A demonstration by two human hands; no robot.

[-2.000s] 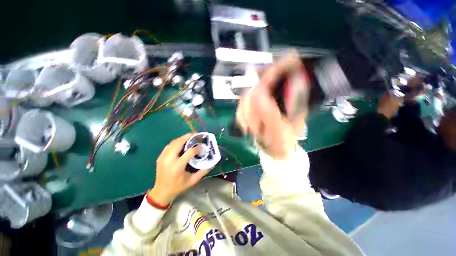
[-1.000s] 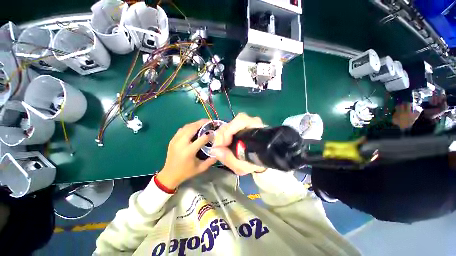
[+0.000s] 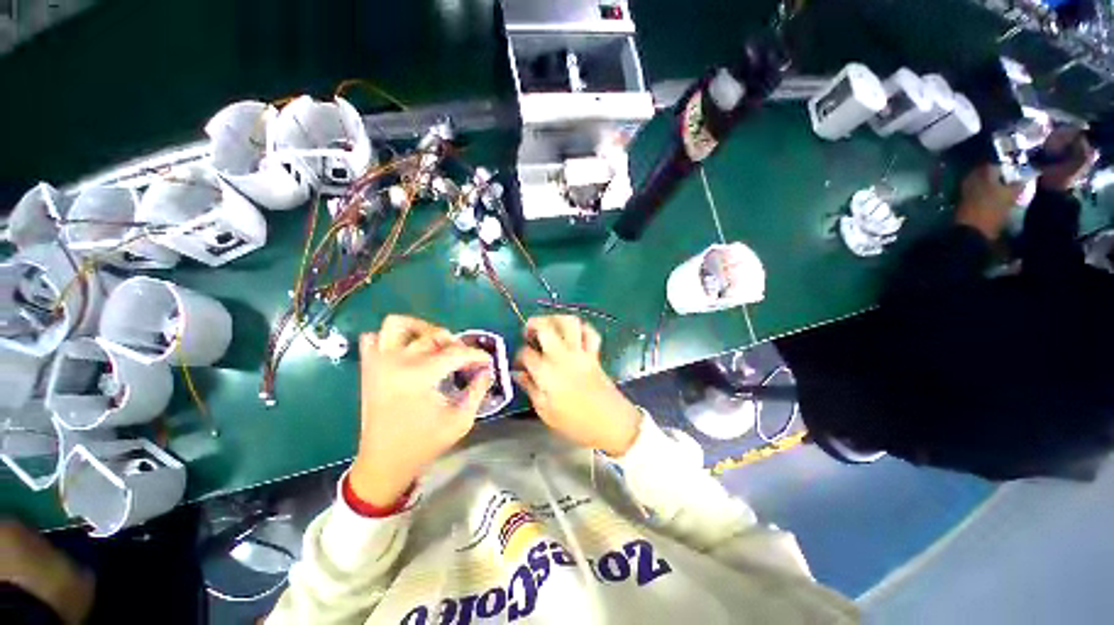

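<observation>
A white housing shell (image 3: 498, 372) is near the bench's front edge, its dark opening facing up. My left hand (image 3: 415, 397) grips it from the left, with fingers over the opening. My right hand (image 3: 568, 379) is at its right side, fingers bent close together near thin wires; whether it pinches a wire I cannot tell. The black electric screwdriver (image 3: 684, 147) hangs tilted, tip down, right of the screw feeder (image 3: 574, 110). A tangled pile of wires and small motors (image 3: 367, 226) lies beyond my left hand.
White shells (image 3: 165, 320) crowd the left side. One white unit with parts inside (image 3: 716, 278) stands right of my right hand. More white housings (image 3: 848, 101) and small white parts (image 3: 869, 222) are farther right. A neighbour's dark sleeve (image 3: 977, 354) is at right; another person's hand (image 3: 43, 568) is at lower left.
My right hand has let go of the black screwdriver, which now hangs beside the feeder. It has moved to the shell's right side. My left hand still holds the shell, with fingers now over its opening.
</observation>
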